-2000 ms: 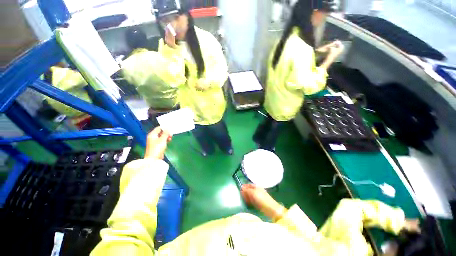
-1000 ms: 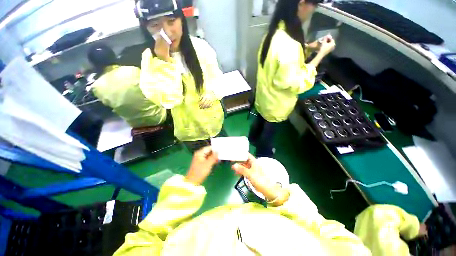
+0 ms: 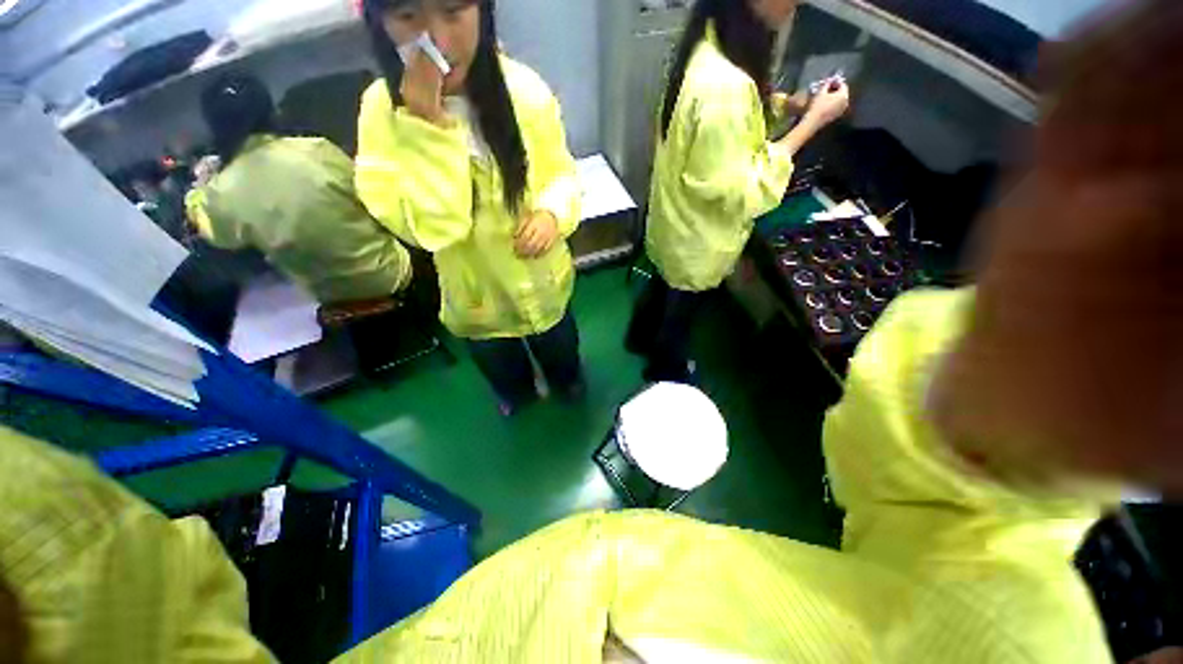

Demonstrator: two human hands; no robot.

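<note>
My right hand is raised very close to the camera, large and blurred at the upper right. Its fingers cannot be made out, nor whether it holds anything. My left yellow sleeve fills the lower left corner; the hand itself is cut off by the frame edge. No white slip shows in my hands. Below and ahead is a round white-topped stool with dark legs on the green floor.
A person in a yellow smock stands ahead, holding something white to the face. Another stands by the right bench, near a black tray with round pockets. A third sits at the left. A blue rack with hanging papers is at left.
My hands have parted from in front of me, the right rising close to the camera, the left going out at the left edge. The white slip is out of sight.
</note>
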